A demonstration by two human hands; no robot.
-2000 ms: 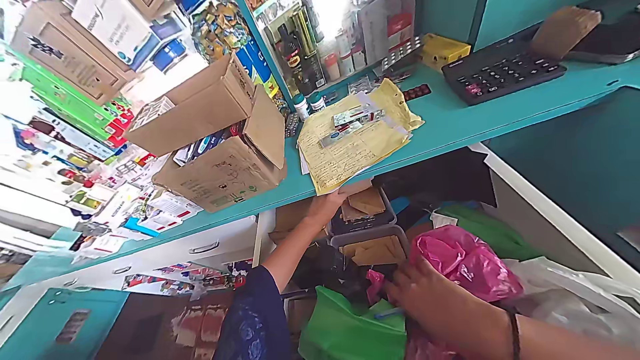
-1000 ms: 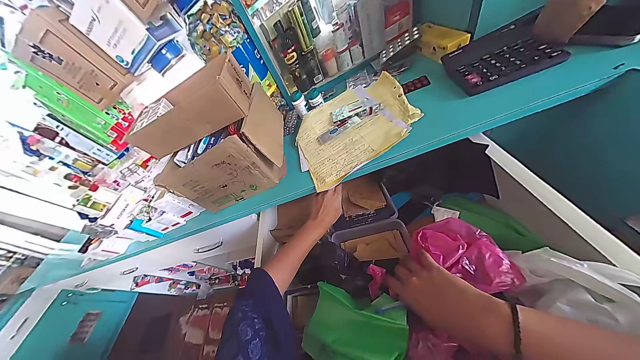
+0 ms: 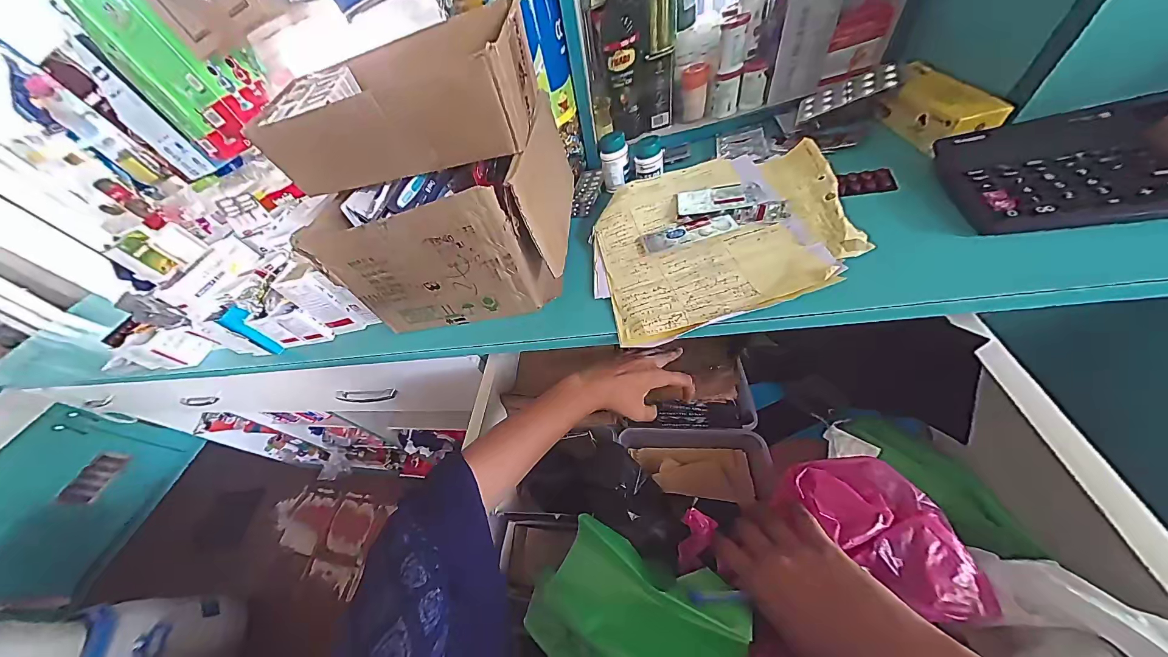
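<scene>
Over the back of an open drawer, my left hand reaches into a plastic container with brown paper and a dark printed packet; its fingers are curled, and whether they grip anything is unclear. A second container in front holds brown paper. My right hand rests among plastic bags, against a pink bag and near a green bag; its fingertips are blurred. A black bag lies between the hands.
Above the drawer runs a teal counter with handwritten yellow paper, blister packs, two small bottles, a calculator and open cardboard boxes. A teal door stands at lower left.
My left hand has moved right from the container's left side to over the dark packet, which brown paper covered before. My right hand stays by the pink bag.
</scene>
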